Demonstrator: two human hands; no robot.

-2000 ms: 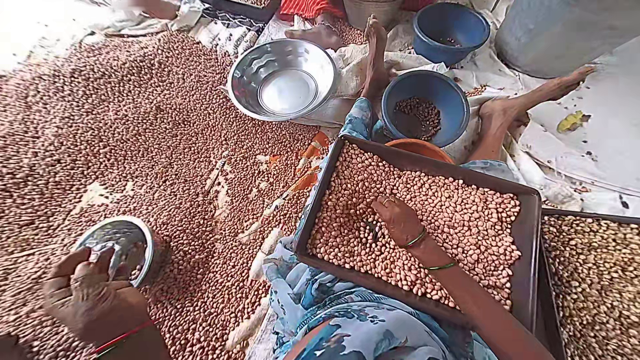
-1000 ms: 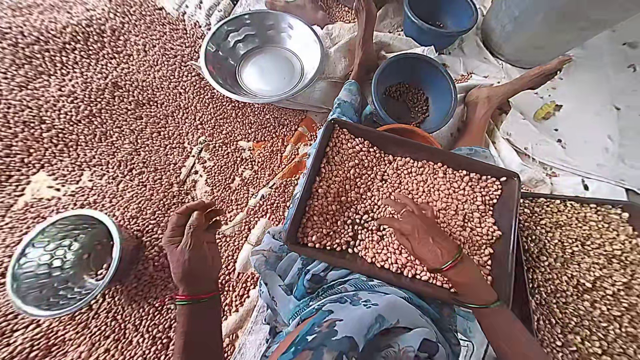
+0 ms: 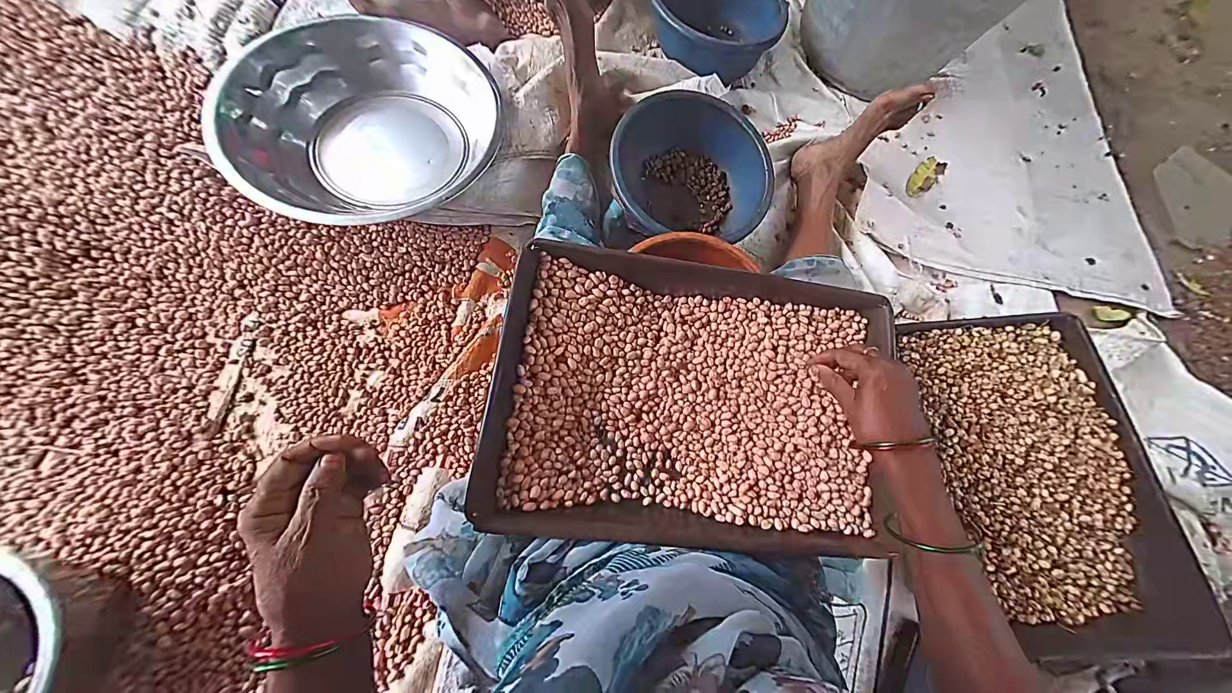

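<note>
A dark rectangular tray (image 3: pixel 674 534) rests across my lap, spread with pinkish-brown peanut kernels (image 3: pixel 693 385). My right hand (image 3: pixel 871 395) is over the tray's right side, thumb and index finger brought together at the kernels; whether something small is between them cannot be told. My left hand (image 3: pixel 313 529) hovers left of the tray above the kernels heaped on the ground (image 3: pixel 125 318), its fingers curled in; the fingertips are partly hidden, so its hold is unclear. At the lower left edge shows part of a steel bowl (image 3: pixel 38 616).
A wide steel basin (image 3: pixel 462 144) lies beyond the heap. Past the tray stand a blue bowl (image 3: pixel 756 183) holding dark bits, an orange bowl (image 3: pixel 693 248), another blue bowl (image 3: pixel 722 58) and a grey container (image 3: pixel 895 38). A second dark tray (image 3: pixel 1169 597) of paler kernels is at right.
My right hand has moved from the middle of the kernels to the tray's right side. My left hand, over the steel bowl two seconds ago, is now away from it. The view has shifted.
</note>
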